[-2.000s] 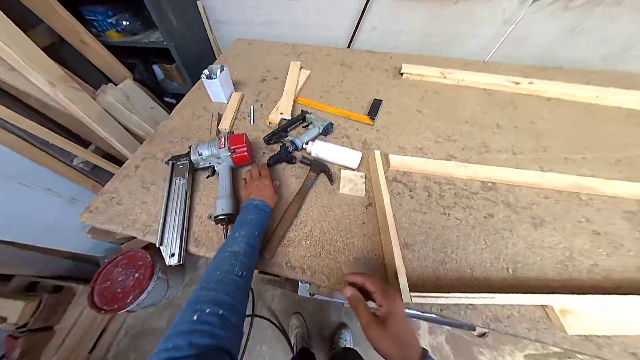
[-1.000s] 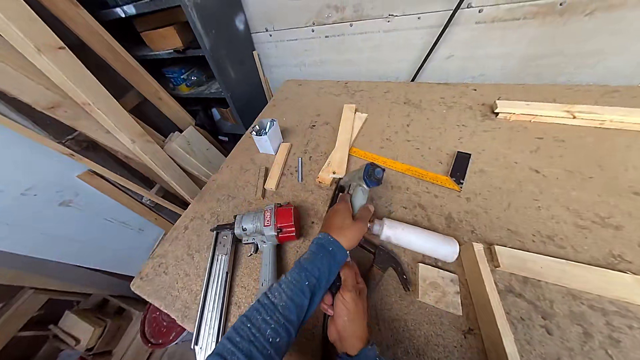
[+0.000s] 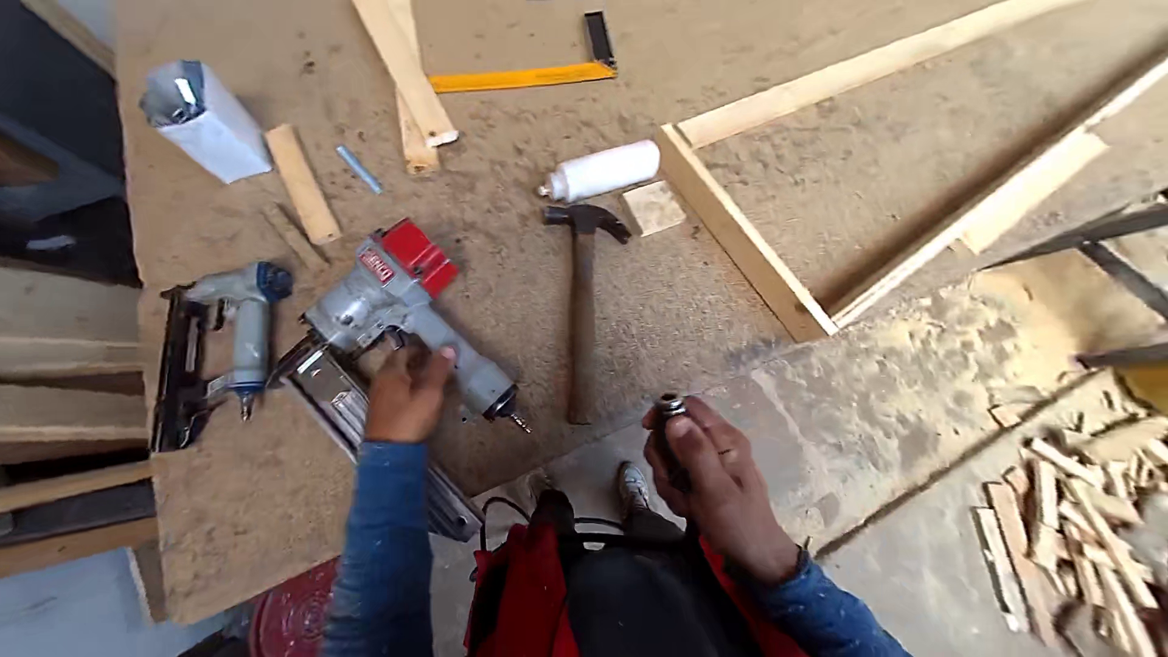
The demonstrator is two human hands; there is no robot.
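Observation:
My left hand (image 3: pixel 409 388) is on the trigger area of a large grey pneumatic framing nailer (image 3: pixel 365 297) with a red cap, lying on the bench. My right hand (image 3: pixel 707 461) holds an air hose coupler (image 3: pixel 672 406) in front of the bench edge. To the left of the big nailer lies a smaller pneumatic nailer (image 3: pixel 239 324) with a blue cap. A claw hammer (image 3: pixel 582 310) lies right of the large nailer, its head near a white plastic bottle (image 3: pixel 607 171) and a small square wood block (image 3: pixel 653 208).
A wooden frame (image 3: pixel 748 246) lies at the right of the bench (image 3: pixel 511 301). Farther back are a yellow-bladed try square (image 3: pixel 520 78), crossed wood strips (image 3: pixel 406 78), a wood piece (image 3: pixel 303 184) and a white box (image 3: pixel 210 128). Wood offcuts (image 3: pixel 1068 529) lie on the floor at right.
The small nailer, in my hands one second ago, now lies left of the large one. My left hand has moved to the large nailer; my right now holds the coupler apart. The view has shifted.

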